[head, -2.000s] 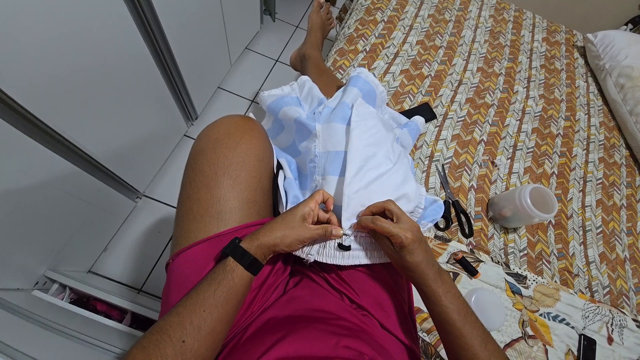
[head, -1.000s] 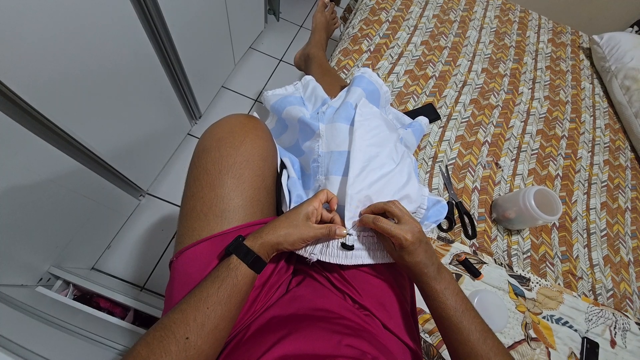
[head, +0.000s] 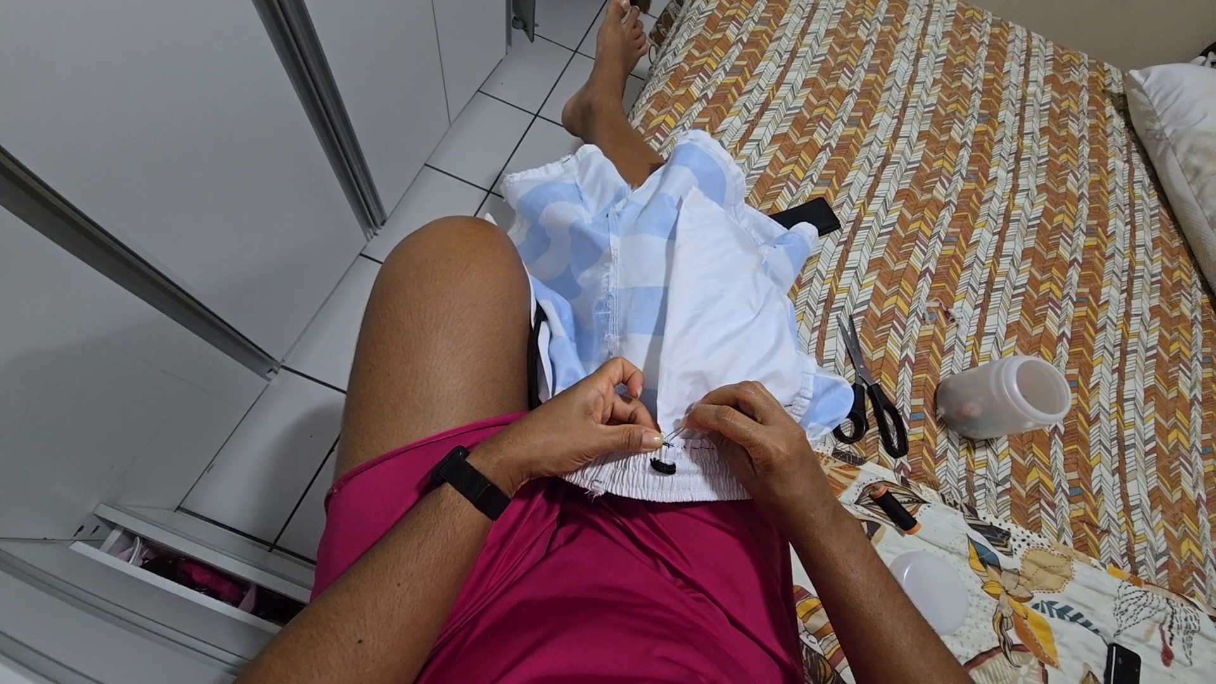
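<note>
Blue-and-white shorts [head: 646, 285], with a gathered elastic waistband [head: 698, 483], lie across my lap with their seams showing. My left hand [head: 594, 418] pinches the waistband's upper edge between thumb and finger. Close beside it, my right hand [head: 750, 432] has thumb and forefinger closed on a thin, dark sewing needle or thread, too fine to tell which. A small black loop [head: 663, 466] shows on the waistband just below the fingertips. Black-handled scissors [head: 869, 399] lie on the bed to the right, blades pointing away from me.
Right of the scissors, a translucent plastic jar [head: 1002, 397] lies on the patterned bedspread. A spool of black thread [head: 895, 510], a round white lid [head: 929, 591] and a dark phone-like object [head: 1122, 663] are nearer. A black flat object [head: 807, 217] touches the shorts. An open drawer [head: 190, 575] is at lower left.
</note>
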